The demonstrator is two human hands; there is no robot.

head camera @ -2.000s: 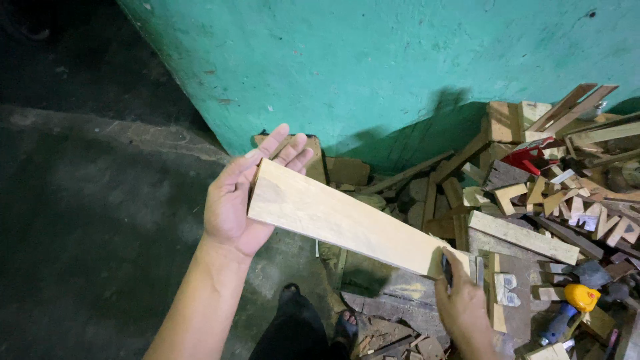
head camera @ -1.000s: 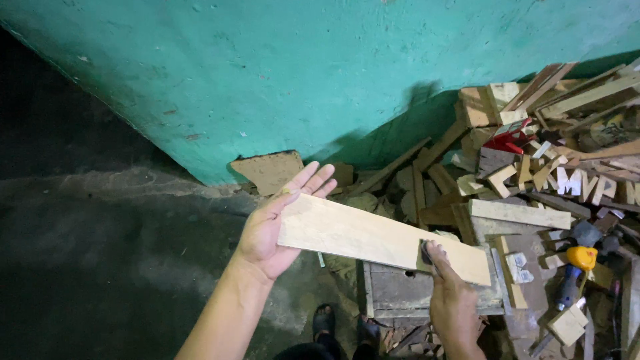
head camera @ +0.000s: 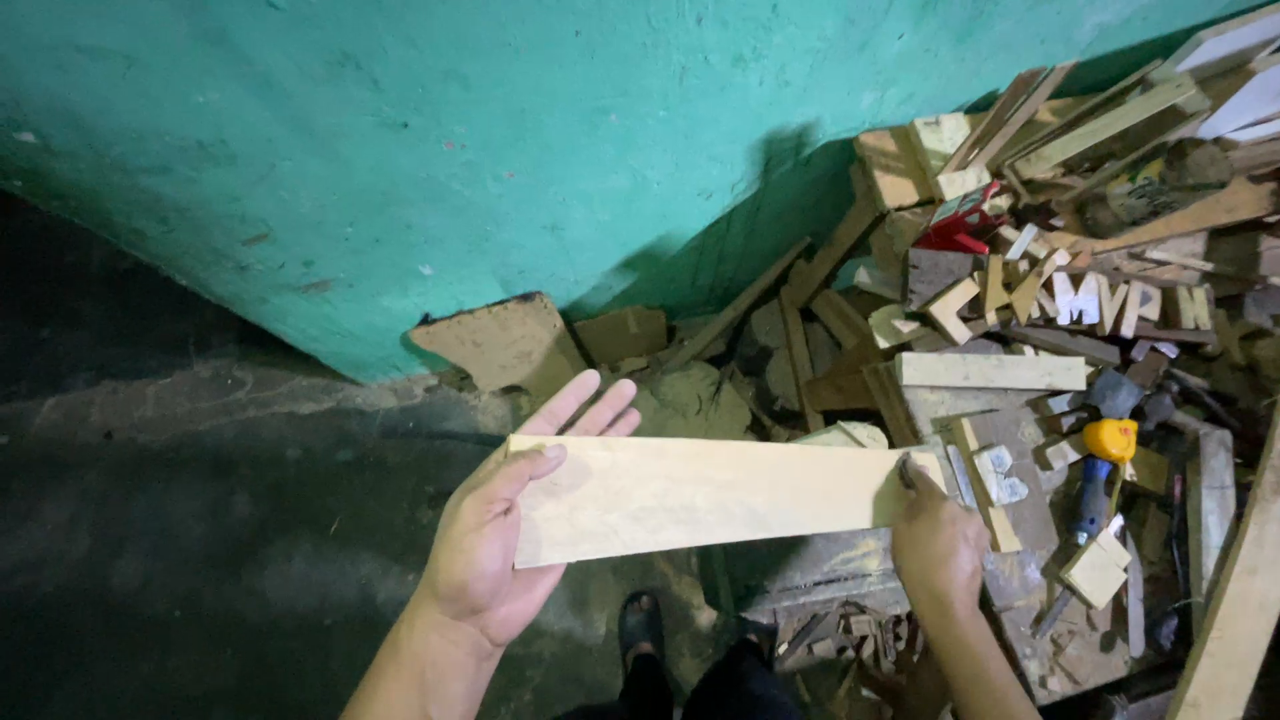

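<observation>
A flat, pale wooden board [head camera: 700, 495] spans the space between my two hands, its wider end at the left. My left hand [head camera: 505, 520] supports that end from beneath, thumb on the top face and fingers spread past the far edge. At the narrower right end, my right hand [head camera: 935, 540] grips the board, its thumb on top and its other fingers mostly hidden. Beyond my right hand, small wooden pieces lie on a low wooden bench [head camera: 840, 570].
Wood offcuts and cut wooden letters [head camera: 1080, 300] crowd the right side, with a yellow tape measure [head camera: 1110, 440], a hammer head [head camera: 1113, 393] and a red tool [head camera: 960, 220]. A green wall [head camera: 450, 180] rises ahead. My sandalled foot [head camera: 641, 625] is below.
The board, slanting down to the right in both earlier frames, now lies nearly level across the view. Both hands still hold its ends. The view has shifted.
</observation>
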